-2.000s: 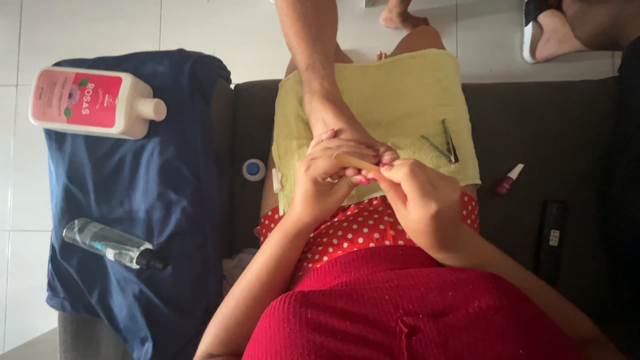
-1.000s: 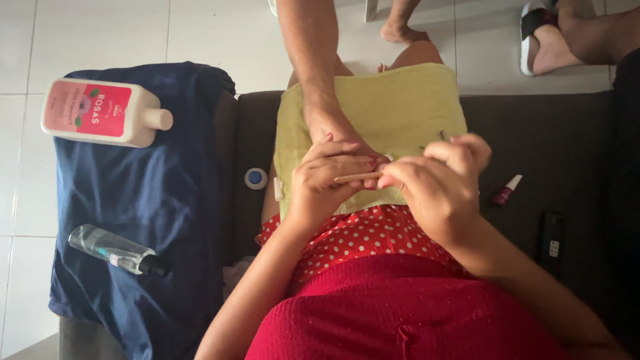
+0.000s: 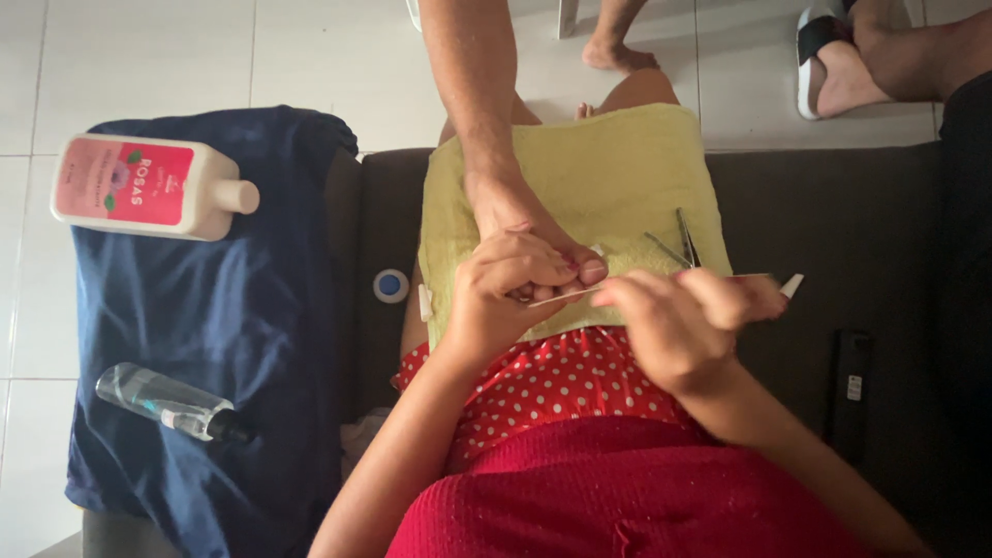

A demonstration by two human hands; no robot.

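Observation:
Another person's foot (image 3: 515, 205) rests on a yellow-green towel (image 3: 620, 170) over my lap. Wrapped around the front of that foot is my left hand (image 3: 504, 287), its fingers across the toes. My right hand (image 3: 682, 318), slightly blurred, pinches a thin nail file (image 3: 566, 294), seen nearly edge-on, against the toe ends below the big toe. On the towel behind my right hand lie metal tweezers or a similar thin tool (image 3: 686, 236), partly hidden by my fingers.
Left, a blue cloth (image 3: 225, 310) bears a white lotion bottle (image 3: 147, 186) and a clear bottle (image 3: 174, 403). A small round blue-and-white item (image 3: 390, 286), a white-capped nail polish bottle (image 3: 792, 285) and a black object (image 3: 851, 395) lie on the dark couch (image 3: 814, 201). Another person's slippered foot (image 3: 845, 77) is upper right.
The file has shifted from lying across my left fingers to the toe ends. My right hand has opened its outer fingers outward since two seconds ago.

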